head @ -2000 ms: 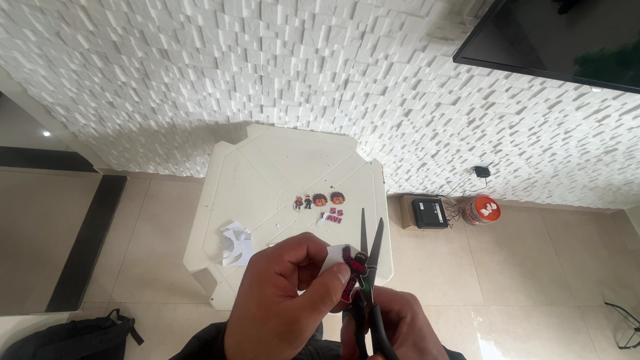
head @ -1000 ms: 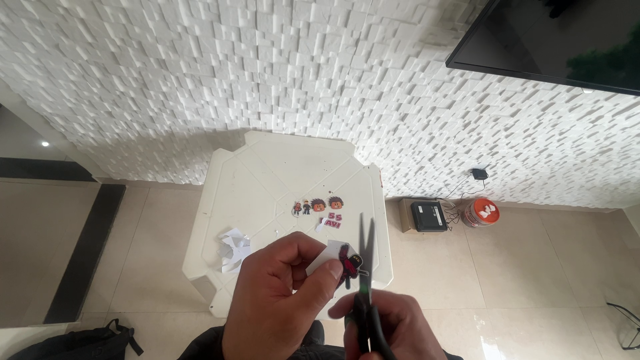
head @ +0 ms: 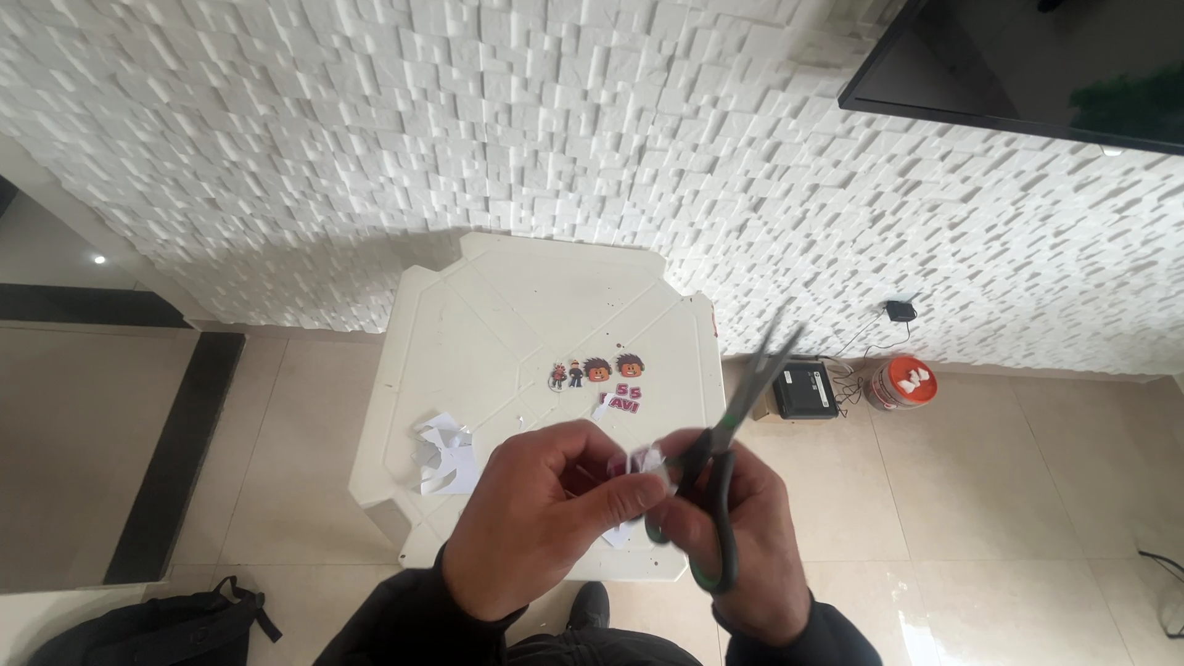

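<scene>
My left hand (head: 550, 513) pinches a small printed paper piece (head: 638, 462), blurred and partly hidden by the fingers. Against it, at the piece's right side, is my right hand (head: 740, 536), which also holds dark-handled scissors (head: 731, 425), blades up and slightly apart, away from the paper. On the white plastic table (head: 518, 305) lie cut-out figures (head: 567, 374), two cut-out cartoon heads (head: 598, 370) and cut-out pink lettering (head: 627, 396). White paper scraps (head: 447, 462) lie at the table's left, and another scrap (head: 618, 534) shows below my hands.
A textured white wall (head: 555, 120) rises behind the table, with a dark screen (head: 1036, 74) at upper right. On the floor are a black device on a box (head: 805, 390), cables, a red-lidded tub (head: 905, 381) and, lower left, a black backpack (head: 157, 620).
The scissors have moved off the paper piece and their blades now tilt to the right. My right fingers have come up to the piece. A white scrap now shows below my hands.
</scene>
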